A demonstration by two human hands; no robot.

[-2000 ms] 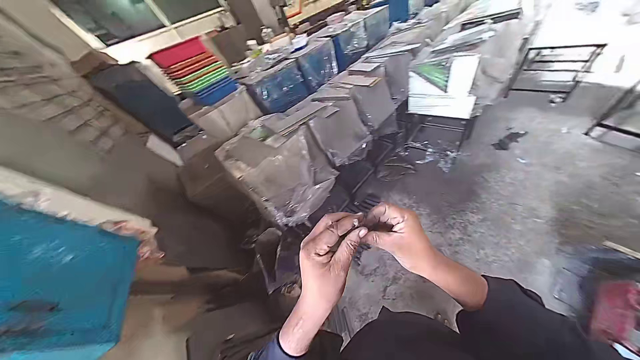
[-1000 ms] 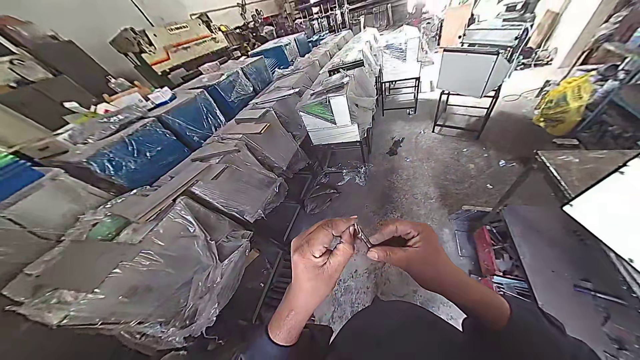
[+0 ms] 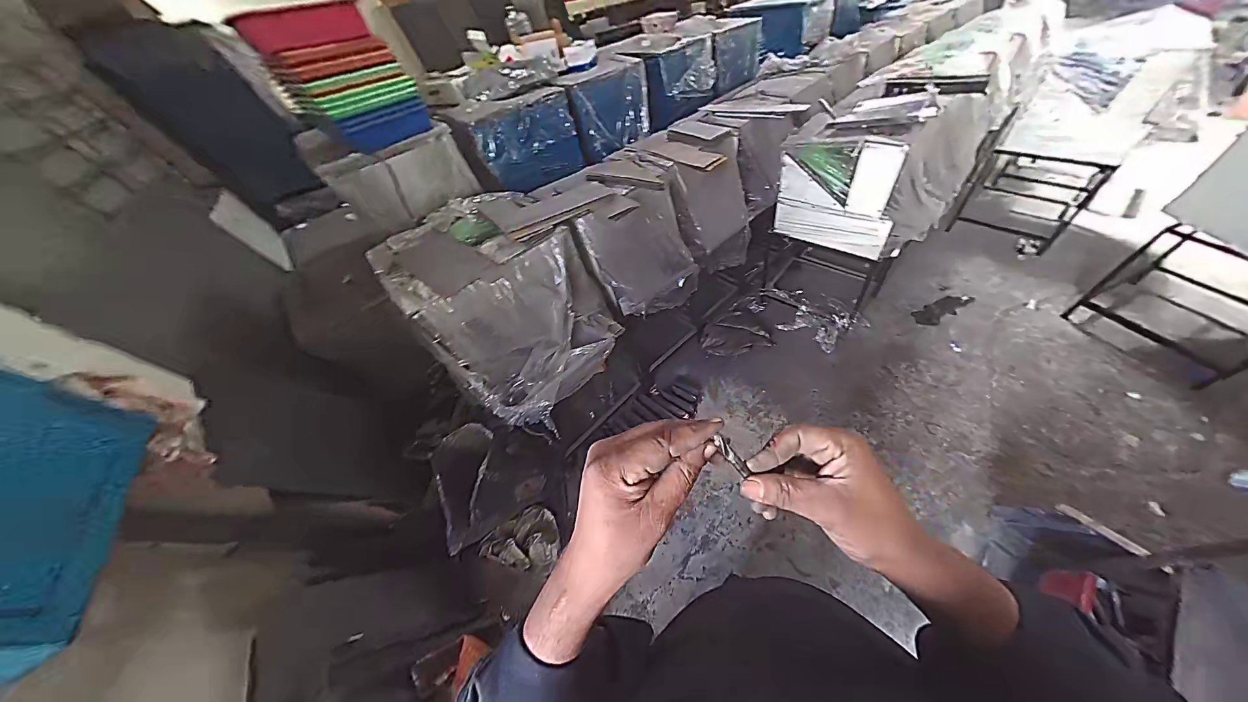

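A small, slender metal piece (image 3: pixel 731 456) sits between my two hands, tilted down to the right; its exact kind is too small to tell. My left hand (image 3: pixel 639 492) pinches its upper end between thumb and fingertips. The lower end is held by the thumb and fingers of my right hand (image 3: pixel 829 487). Both hands are in front of my dark clothing, above the stained concrete floor, and the fingertips hide part of the piece.
Rows of plastic-wrapped grey panel stacks (image 3: pixel 497 302) and blue ones (image 3: pixel 531 136) stand ahead. White panels (image 3: pixel 834 219) rest on a black metal stand. Coloured trays (image 3: pixel 336 78) are stacked at upper left; a blue panel (image 3: pixel 63 507) is at far left.
The view has swung left since one second ago. Two seconds ago my hands were closer together; now more of the small metal piece shows between them.
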